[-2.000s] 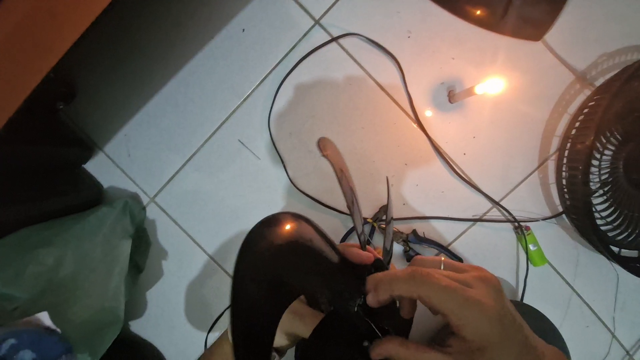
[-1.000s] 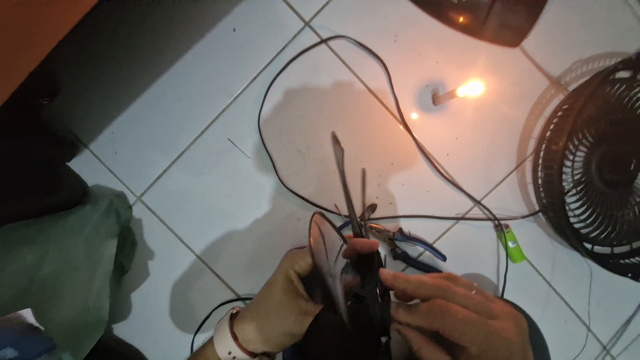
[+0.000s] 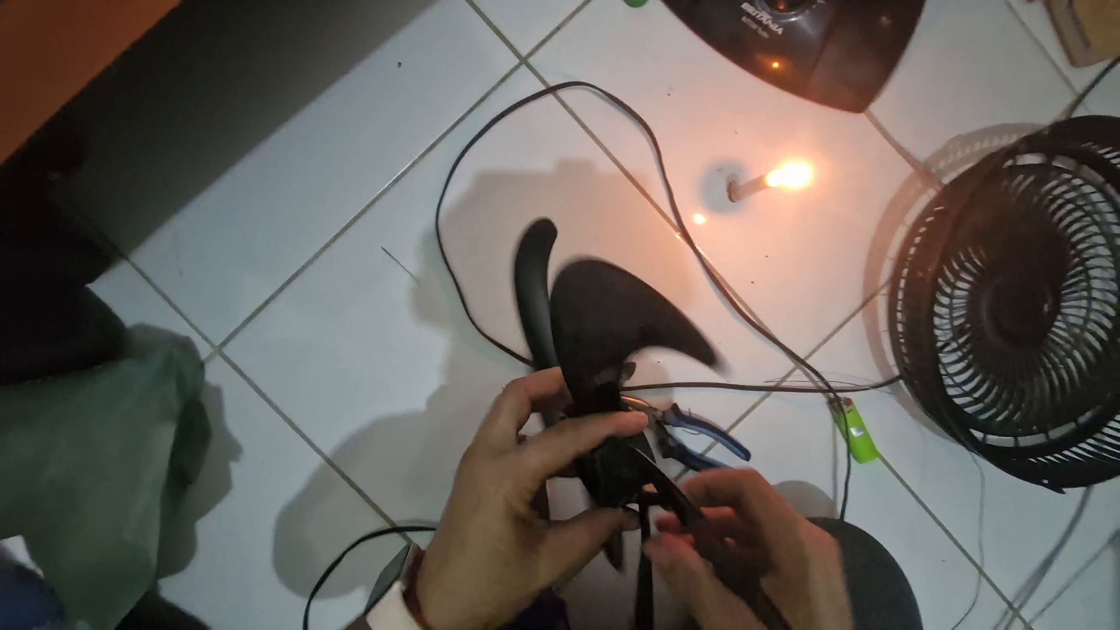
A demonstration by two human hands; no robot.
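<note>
A black plastic fan blade set (image 3: 612, 319) is held upright above the floor, its curved blades pointing away from me. My left hand (image 3: 534, 490) grips the dark hub or motor part (image 3: 608, 472) behind the blades, thumb and fingers on either side. Close to the same part on the right, my right hand (image 3: 761, 551) has its fingers closed around a dark, thin piece that runs down toward me; what it is cannot be made out. Pliers with blue handles (image 3: 700, 433) lie on the tiles just beyond my hands.
A lit candle (image 3: 748, 186) stands on the tiled floor, near a looped black cable (image 3: 661, 166). To the right are a black fan grille (image 3: 1019, 306) and a green lighter (image 3: 857, 433). A dark fan base (image 3: 814, 44) lies at the top, a green bag (image 3: 96, 464) at left.
The fan blades have turned in my hands, showing a broad blade face where they were nearly edge-on a second ago. My left hand has come up around the hub.
</note>
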